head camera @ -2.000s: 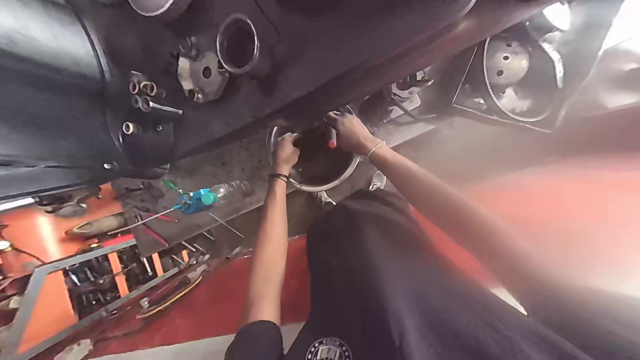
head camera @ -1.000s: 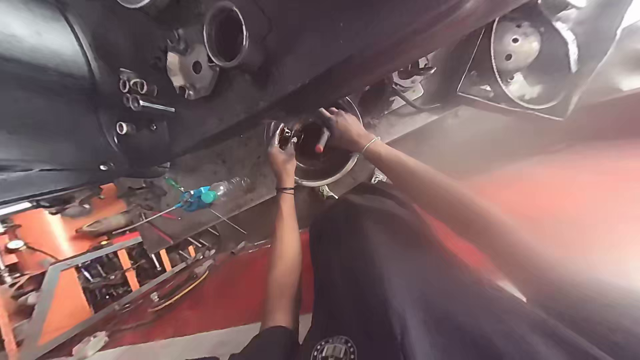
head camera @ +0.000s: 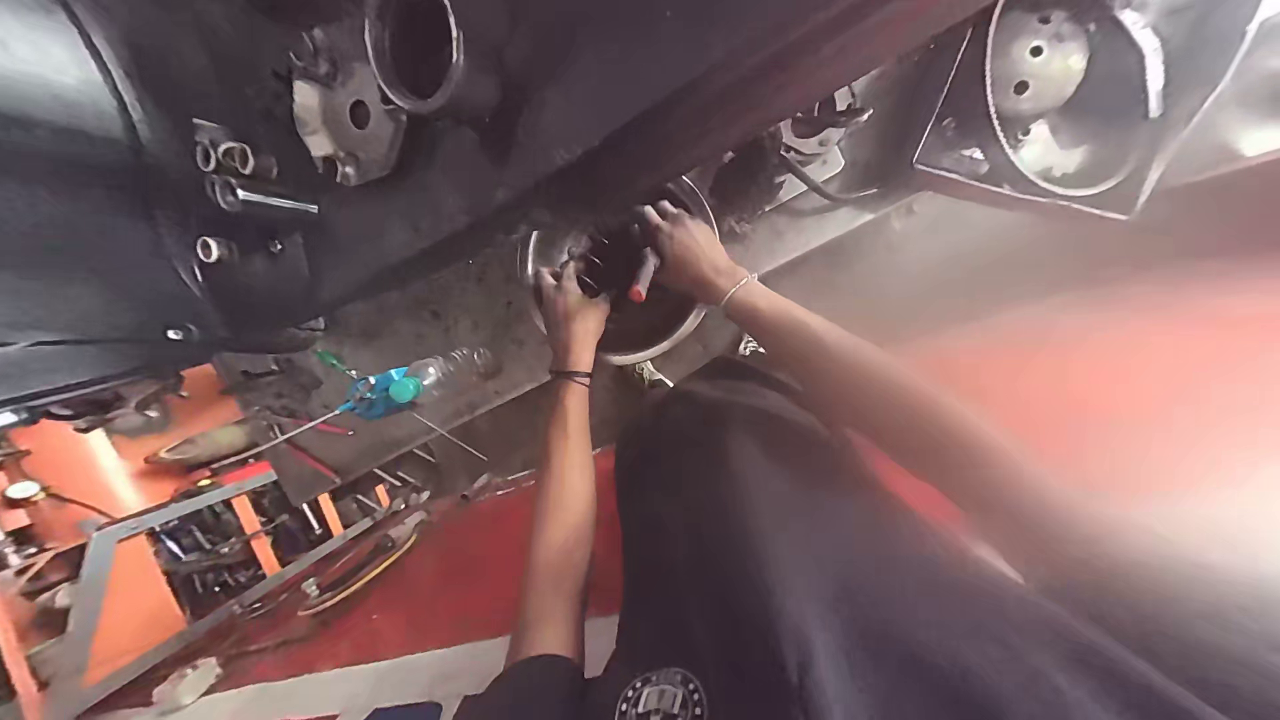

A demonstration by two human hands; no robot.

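Observation:
A round metal basin or drum with a bright rim [head camera: 640,355] lies in front of me, its inside dark. My left hand [head camera: 573,305] is over its left side, fingers bent at dark parts within; whether they grip a part I cannot tell. On the right side of the basin is my right hand [head camera: 680,250], its fingers curled around a tool with a red-tipped handle [head camera: 640,285]. The working end of that tool is hidden in the dark inside. Small dark parts [head camera: 590,265] show between the hands.
Sockets [head camera: 235,158] and a machined metal plate [head camera: 350,115] lie on the dark surface at upper left, beside a metal cylinder [head camera: 425,100]. A clear plastic bottle [head camera: 450,370] lies left of the basin. An orange tool drawer [head camera: 255,535] stands lower left; a round metal housing [head camera: 1040,60] is upper right.
Both hands stay at the basin. The left hand's fingers, raised around a small part one second ago, are now lower over the basin's left side.

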